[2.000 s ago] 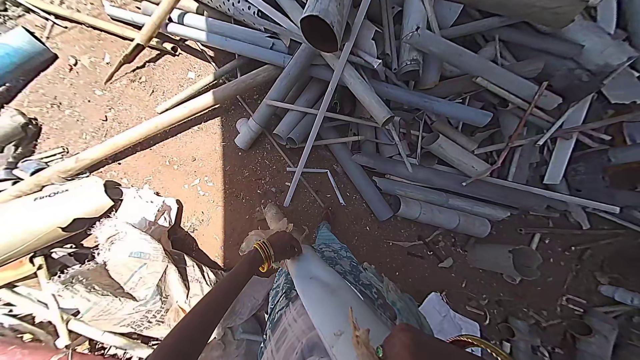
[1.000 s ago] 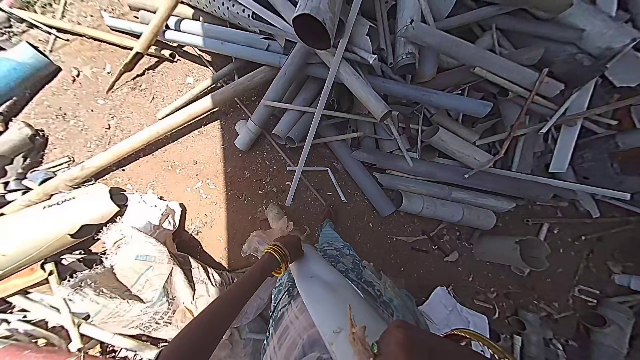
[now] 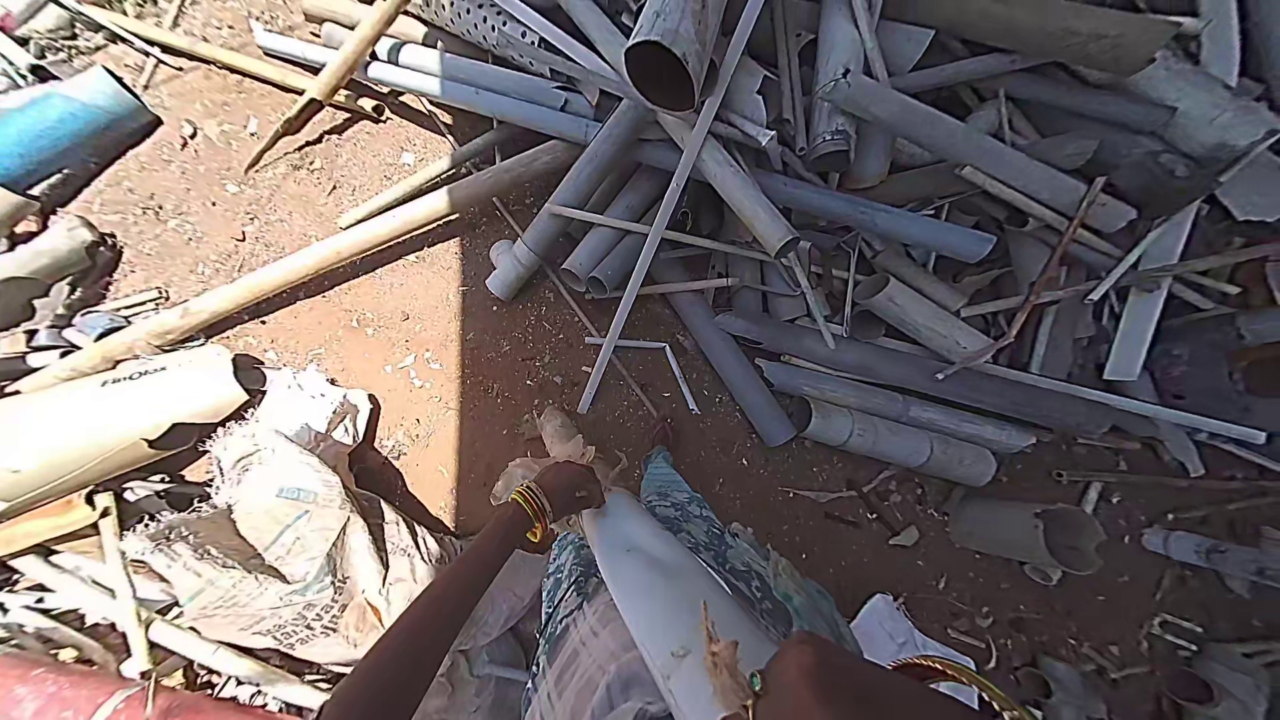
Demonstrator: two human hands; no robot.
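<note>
A white plastic pipe lies lengthwise over patterned cloth, its far end pointing away from me. At that end my left hand, with yellow and red bangles on the wrist, is closed on crumpled tan plastic film that sticks out past the fingers. Whether its fingers also grip the pipe's rim cannot be told. My right hand is at the near part of the pipe, cut off by the bottom edge, its fingers mostly hidden. A torn brownish scrap stands up beside it.
Grey pipes and broken pieces are heaped ahead and to the right. A long pole crosses the dirt ground on the left. Nearer on the left are a woven sack with print and a cream pipe. A blue pipe lies at upper left.
</note>
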